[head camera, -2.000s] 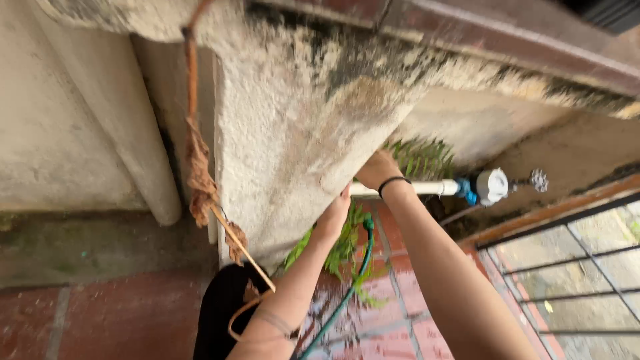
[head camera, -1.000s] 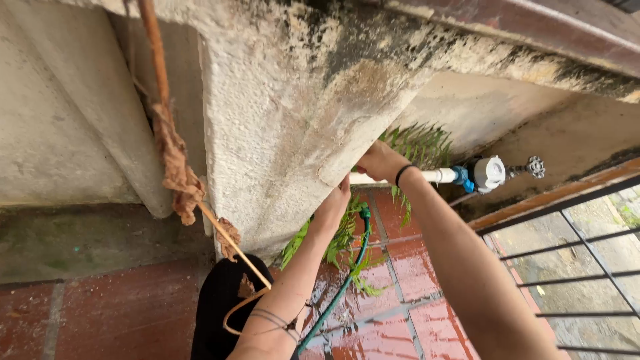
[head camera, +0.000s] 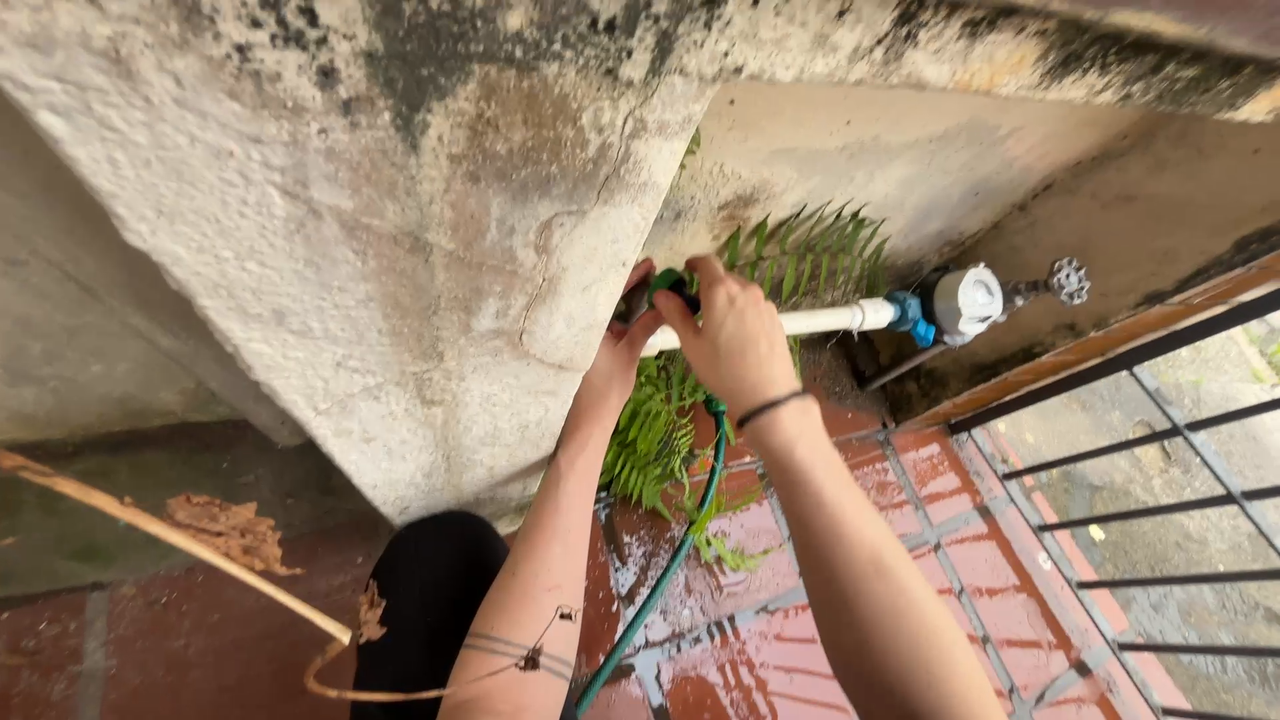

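Observation:
Beside the plastered wall edge, my right hand [head camera: 735, 335] grips a small green and black fitting [head camera: 672, 286] between thumb and fingers. My left hand [head camera: 630, 320] is at the same fitting, its fingers around a dark part partly hidden by the wall edge. Just below the fitting, a white pipe [head camera: 825, 320] runs right to a blue valve [head camera: 910, 318] and a white water meter [head camera: 968, 300]. A green garden hose [head camera: 660, 585] hangs below my hands, its upper end near the fern [head camera: 650, 430].
A plastered wall [head camera: 450, 250] with mould stains stands close at the left. Wet red tiles [head camera: 740, 660] lie below. Black metal bars [head camera: 1150, 580] are at the right, near a handwheel [head camera: 1069, 281]. A dry stem [head camera: 190, 545] crosses the lower left.
The view has shifted nearer the wall. My hands, earlier partly behind the wall edge at the pipe, now show a green and black fitting between them.

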